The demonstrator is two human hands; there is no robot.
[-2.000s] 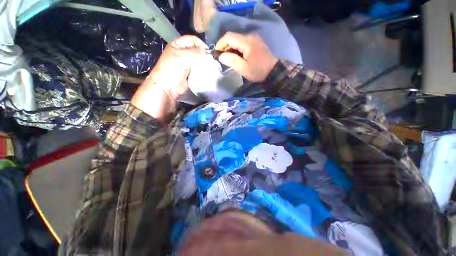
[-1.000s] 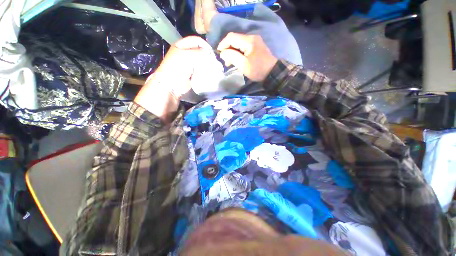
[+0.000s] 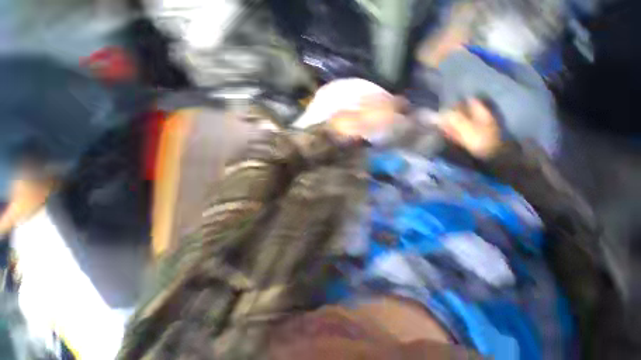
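Observation:
The whole view is strongly blurred. My left hand (image 3: 362, 111) is in front of my waist, its back partly washed out by light. My right hand (image 3: 472, 128) is a short way to its right, with fingers partly bent. A pale patch, apparently the white cloth piece (image 3: 420, 132), lies between the hands near the apron. Blur hides whether either hand grips it. No tool can be made out.
Another person's hand (image 3: 27, 198) shows at the left edge above a bright white thing (image 3: 60, 271). A seat with an orange-red edge (image 3: 166, 190) is left of me. Shiny dark plastic (image 3: 330, 56) lies ahead, and a blue-rimmed basket (image 3: 516, 62) is beyond my hands.
The view has swung to the left, so my body and hands appear farther right. My hands look farther apart. Another person's hand has come into view at the left.

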